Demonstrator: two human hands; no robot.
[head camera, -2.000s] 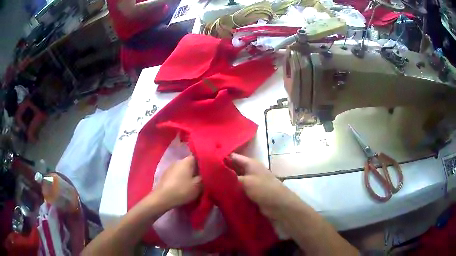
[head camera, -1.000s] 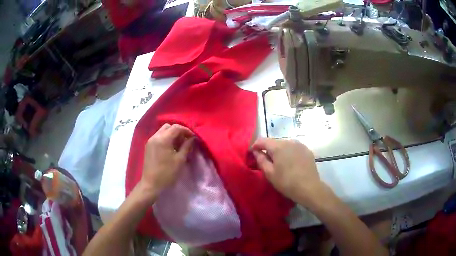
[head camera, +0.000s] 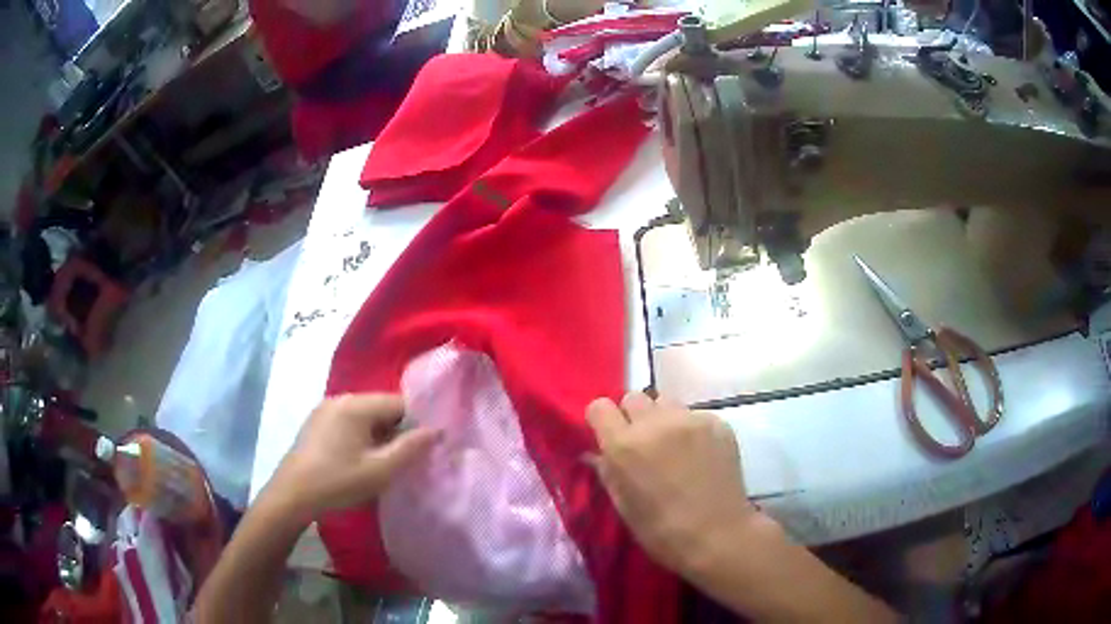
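A large red garment panel (head camera: 512, 293) lies on the table left of the needle area, its lower end hanging over the front edge. A pale pink dotted pocket lining (head camera: 475, 500) lies against it at the lower middle. My left hand (head camera: 353, 451) is at the lining's left edge, thumb and fingers pinched on what looks like its edge. My right hand (head camera: 670, 469) is on the panel's right edge, fingers curled onto the red cloth; its fingertips are partly hidden.
Scissors (head camera: 932, 360) with orange-brown handles lie on the right of the sewing machine (head camera: 853, 146) bed. A folded red pile (head camera: 451, 128) lies at the back left. Part of a person in red (head camera: 323, 49) shows at the upper left. A bottle (head camera: 152, 469) stands at the lower left.
My left hand has moved down and left from the lining's top edge, and more of the lining shows. My right hand has moved slightly down and left along the panel.
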